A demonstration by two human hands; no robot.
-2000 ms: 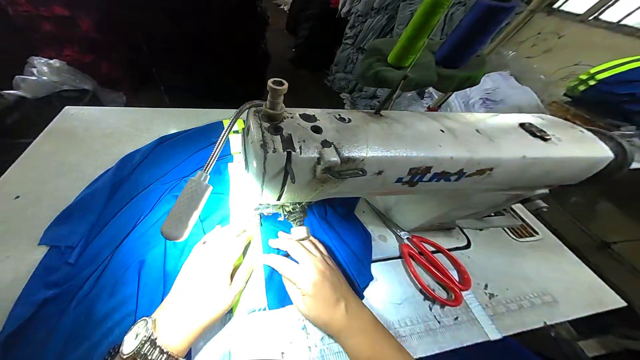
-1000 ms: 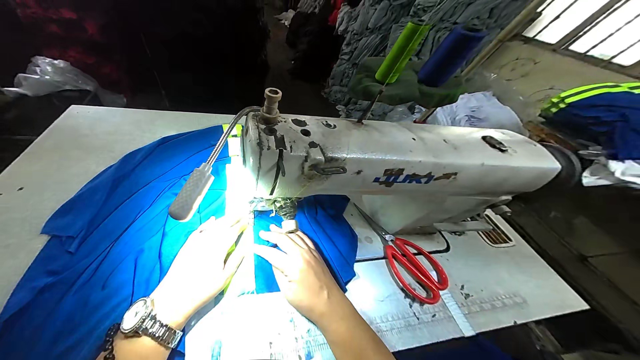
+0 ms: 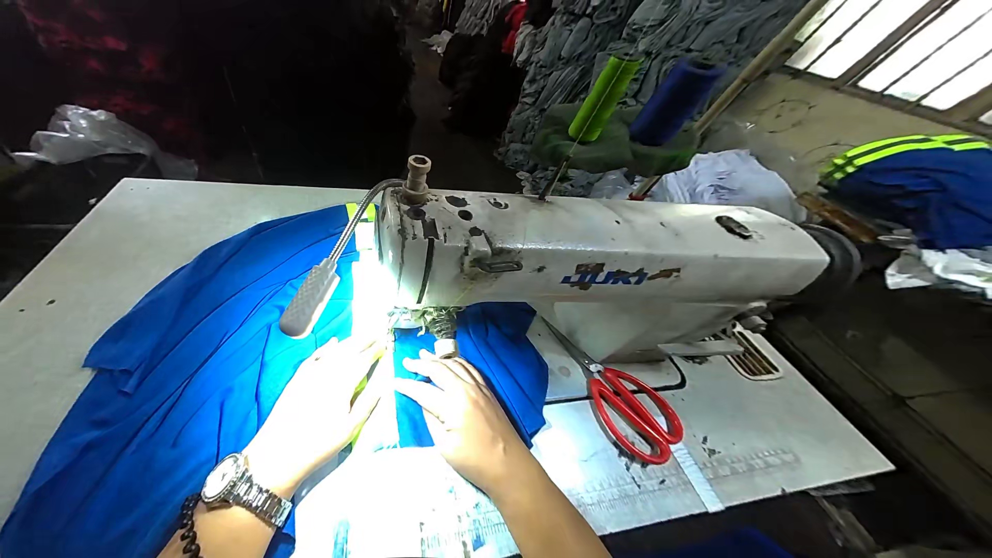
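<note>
A white Juki sewing machine (image 3: 620,248) stands on the table, its needle area over blue fabric (image 3: 201,333) with a white and yellow-green strip. My left hand (image 3: 325,411), with a metal watch at the wrist, lies on the strip left of the needle; glare hides parts of its fingers. My right hand (image 3: 465,418) rests with fingertips on the blue fabric just in front of the presser foot area. Whether either hand pinches the cloth is hard to tell. Red-handled scissors (image 3: 635,415) lie right of my right hand, blades towards the machine.
A lamp (image 3: 310,298) on a bent flexible neck hangs left of the machine head. Green (image 3: 606,97) and blue thread cones (image 3: 674,101) stand behind. A white tape strip (image 3: 697,477) lies near the table's front edge. Blue garments (image 3: 922,190) are piled at right, a plastic bag (image 3: 93,136) at far left.
The view has shifted somewhat. Both hands stay on the fabric near the needle, with no plain change in their hold.
</note>
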